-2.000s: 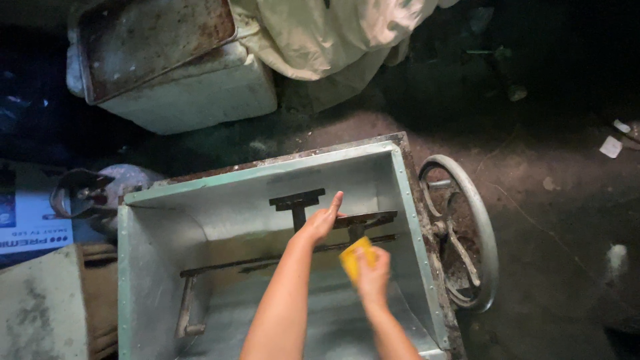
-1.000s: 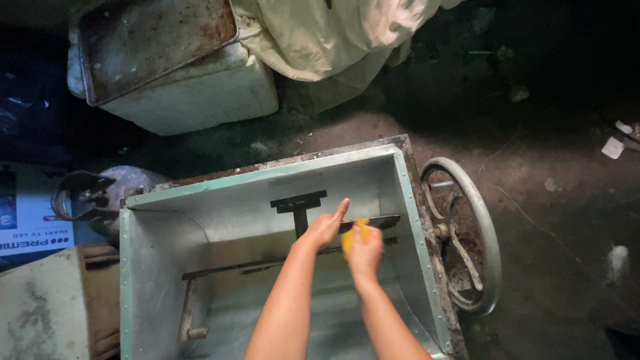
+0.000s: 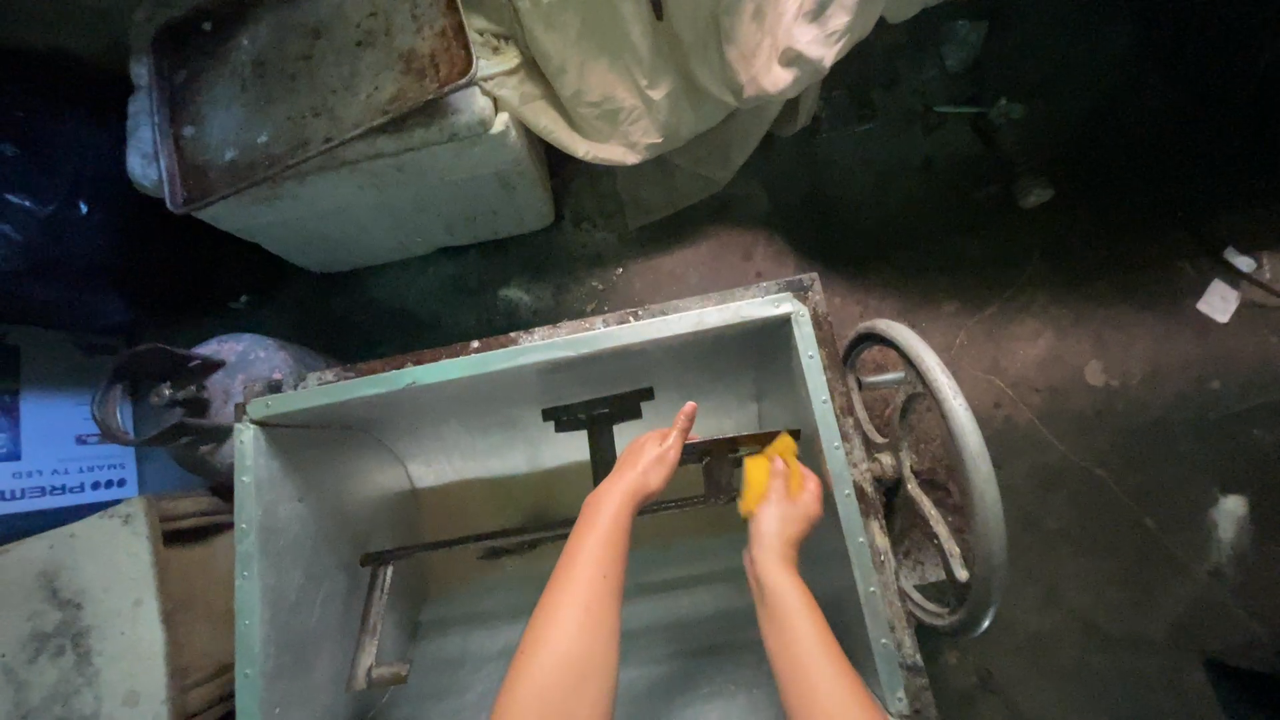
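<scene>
Inside a riveted sheet-metal mixer trough (image 3: 330,480), my left hand (image 3: 650,462) rests at the near end of a dark flat mixing paddle (image 3: 745,440), thumb pointing up; its fingers are partly hidden, so its hold on the paddle is hard to tell. My right hand (image 3: 787,510) grips a yellow sponge (image 3: 757,484) at the paddle's right end, close to the trough's right wall. A second dark paddle (image 3: 598,408) stands up behind my left hand. A dark bar (image 3: 470,542) runs across the trough, with a metal arm (image 3: 372,620) at its left end.
A metal handwheel (image 3: 975,480) is mounted outside the right wall. At the left are a motor-like round housing (image 3: 270,355) and a television carton (image 3: 70,430). Beyond the trough stand a white foam box (image 3: 400,200) with a stained tray (image 3: 310,80) on it, and a pale cloth sheet (image 3: 640,90).
The sponge in my right hand has moved up from below the paddle to its right end. My left hand stays in nearly the same place.
</scene>
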